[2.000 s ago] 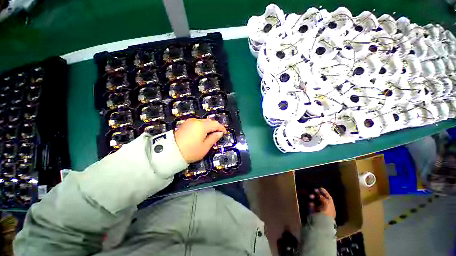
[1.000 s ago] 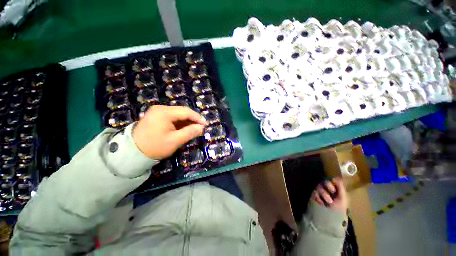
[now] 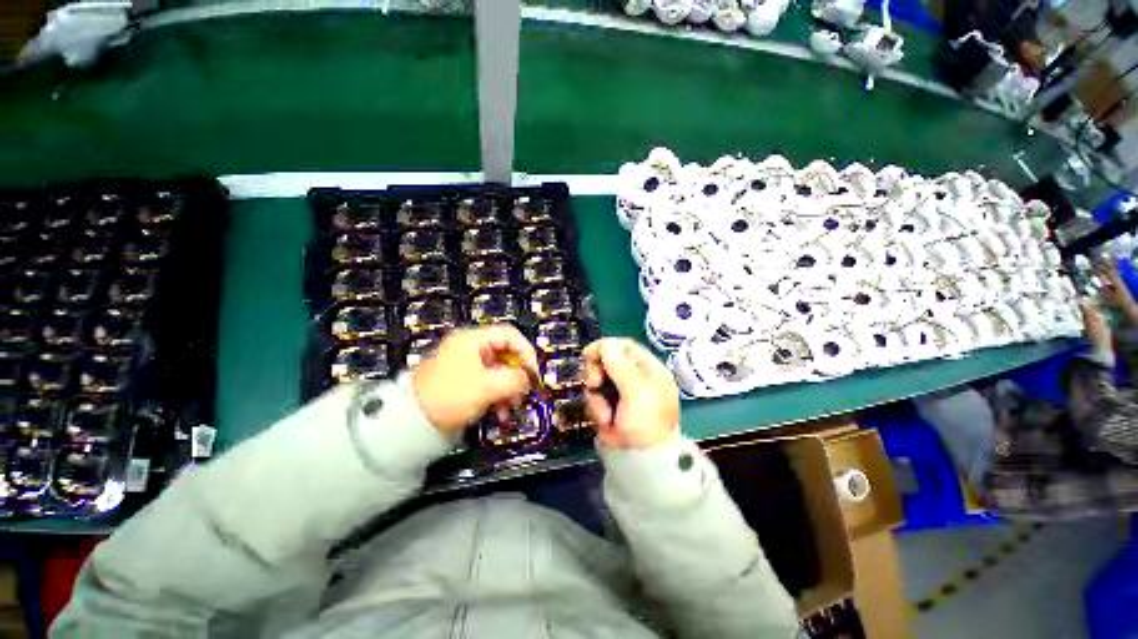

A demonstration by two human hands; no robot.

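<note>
The black blister tray (image 3: pixel 320 237) lies in front of me with dark camera board modules (image 3: pixel 359 321) in its pockets, silvery and orange-gold in their centres. My left hand (image 3: pixel 474 381) is over the tray's near part, its fingertips pinched on a small part with a yellow-orange glint (image 3: pixel 510 358). My right hand (image 3: pixel 634 390) is just to the right at the tray's near right corner, thumb and fingers curled toward the left hand. Whether it holds anything is hidden by its fingers.
Stacked black trays (image 3: pixel 187 300) with white labels lie at left. White camera housings (image 3: pixel 684 310) stand in rows at right. A metal post (image 3: pixel 497 100) rises behind the tray. Below the bench edge at right is an open cardboard box (image 3: pixel 830 512). A person's arm (image 3: pixel 1098 337) shows far right.
My right hand has come up from the cardboard box to the tray, beside my left hand. My left hand's fingertips now show a yellow-orange glint. The view has shifted, showing more of the bench beyond.
</note>
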